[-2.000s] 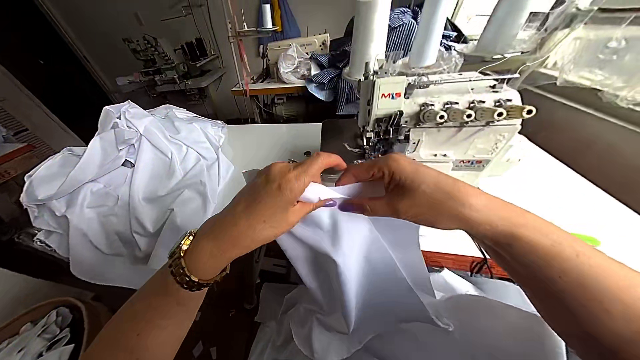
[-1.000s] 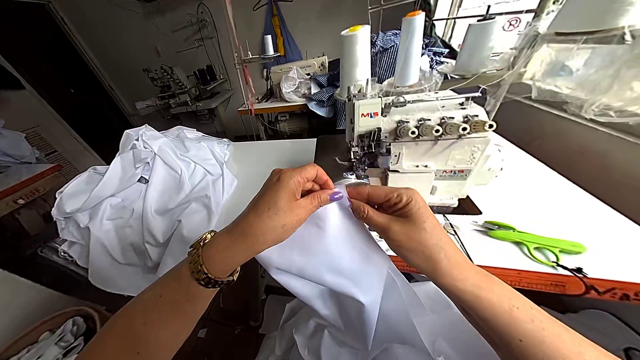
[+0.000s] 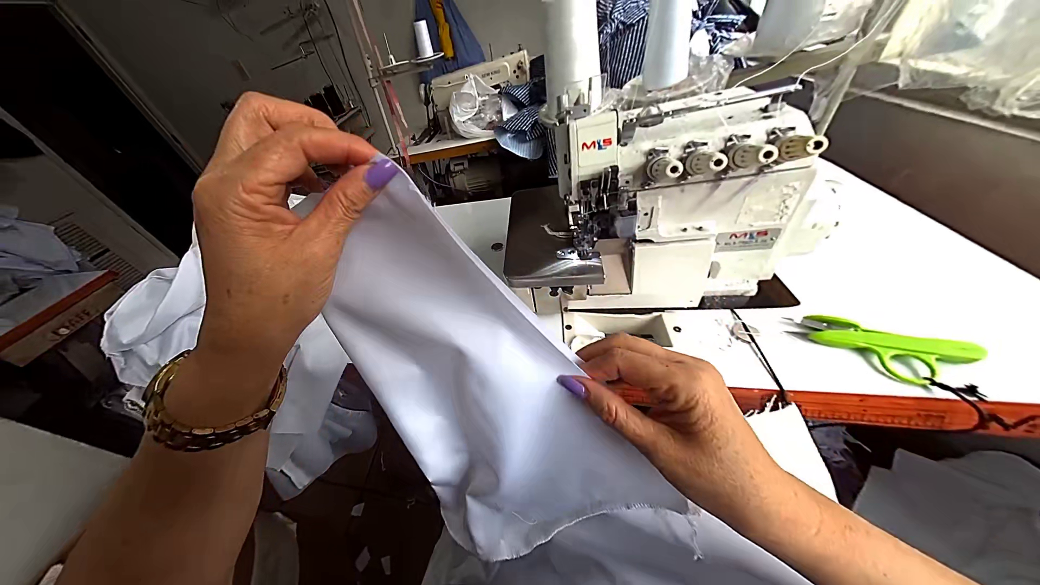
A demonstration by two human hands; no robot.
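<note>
A white fabric piece (image 3: 463, 349) hangs between my two hands, its upper edge running slanted from one to the other. My left hand (image 3: 280, 219), raised at the left with a gold bracelet watch on the wrist, pinches the upper corner between thumb and fingers. Lower and to the right, my right hand (image 3: 658, 402) grips the same edge near the table front. The fabric's lower edge shows stitching and loose threads. Behind the cloth stands a white overlock sewing machine (image 3: 682, 195), its presser foot (image 3: 578, 254) in view with no cloth under it.
Green-handled thread snips (image 3: 902, 341) lie on the white sewing table (image 3: 886, 260), right of my right hand. A pile of white fabric (image 3: 158, 317) is at the left. Thread cones (image 3: 571, 49) stand behind the machine. Another sewing machine (image 3: 479, 73) is further back.
My hands were close together at the fabric's edge; now they are far apart, the left one raised and the right one lower. The cloth edge is stretched out between them.
</note>
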